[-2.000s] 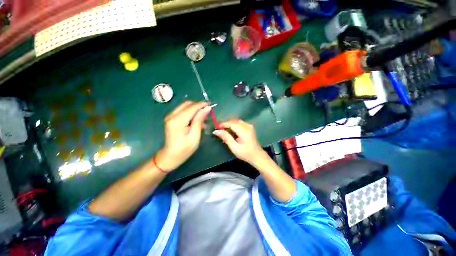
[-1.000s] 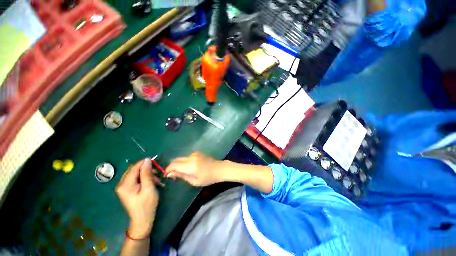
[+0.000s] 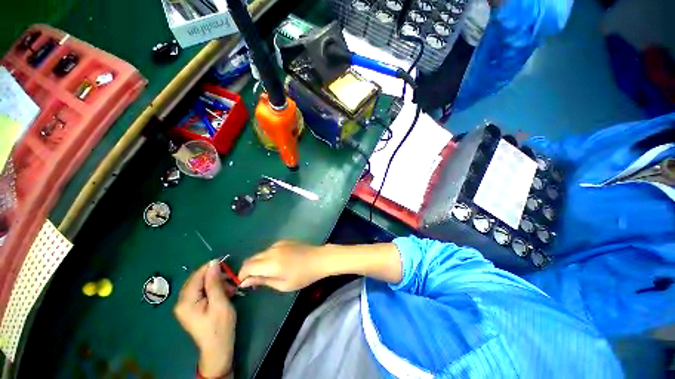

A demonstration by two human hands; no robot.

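My left hand (image 3: 207, 311) pinches a small silver metal part (image 3: 223, 259) at its fingertips; most of it is hidden. My right hand (image 3: 277, 266) holds a red piece (image 3: 230, 274) that meets the left fingertips. A thin grey rod (image 3: 203, 240) shows just beyond my left fingertips. Both hands are over the green mat near the bench's front edge. Two round units with silver rims, one (image 3: 156, 215) farther off and one (image 3: 155, 289) nearer, lie left of the hands. Silver tweezers (image 3: 291, 188) lie beyond, beside dark round parts (image 3: 243, 204).
An orange electric screwdriver (image 3: 277, 132) hangs beyond the tweezers. A clear cup (image 3: 197, 159), red bin (image 3: 222, 118) and soldering stand (image 3: 333, 96) stand at the back. Yellow caps (image 3: 97, 287) lie left. Stacked black trays (image 3: 466, 200) are right. Blue-sleeved people (image 3: 511, 44) are at the right.
The view has turned to the right, so the bench things sit farther left and the trays and a neighbour show more. Both hands still hold the small part and the red piece together.
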